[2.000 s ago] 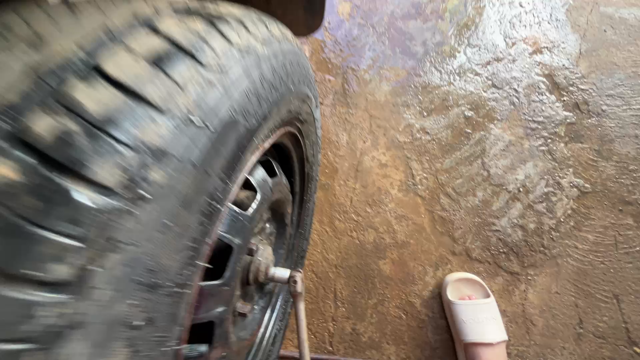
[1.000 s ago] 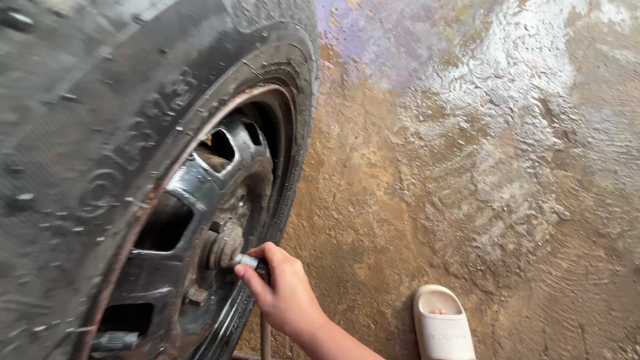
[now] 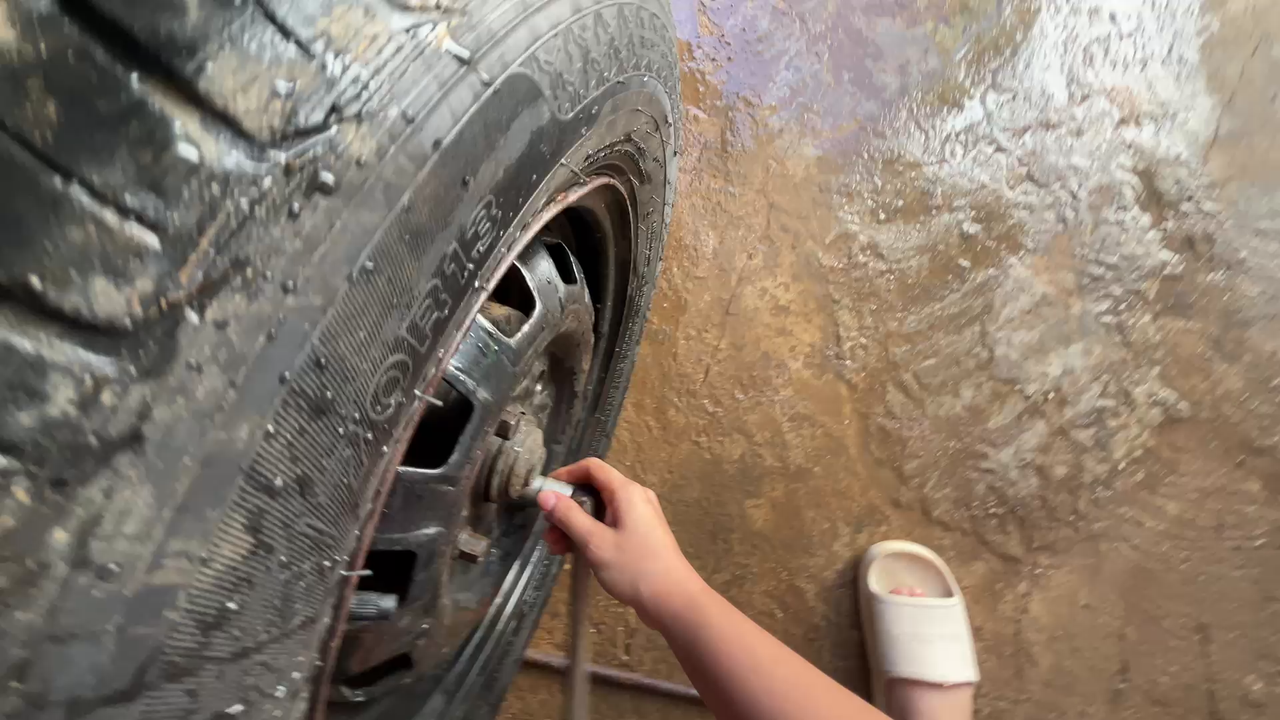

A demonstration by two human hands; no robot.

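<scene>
A muddy rubber tire (image 3: 290, 430) fills the left side, with a black steel wheel rim (image 3: 490, 350) facing right. My right hand (image 3: 625, 535) comes in from the lower right and pinches the metal socket (image 3: 552, 487) of a wrench between thumb and fingers. That socket sits against the rusty wheel hub (image 3: 516, 458); its exact seating is hidden. The wrench's long handle (image 3: 580, 640) hangs down below the hand. A hex wheel bolt (image 3: 471, 545) shows just below the hub. My left hand is out of view.
Wet brown concrete floor (image 3: 760, 400) lies to the right of the wheel, shiny toward the upper right. A foot in a pale slide sandal (image 3: 925, 630) stands at the lower right. A thin rod or hose (image 3: 640, 680) lies on the floor near the bottom edge.
Two seconds ago the wrench was at the hub with no hand in view; a second ago my right hand was on its socket, as now. The view has shifted.
</scene>
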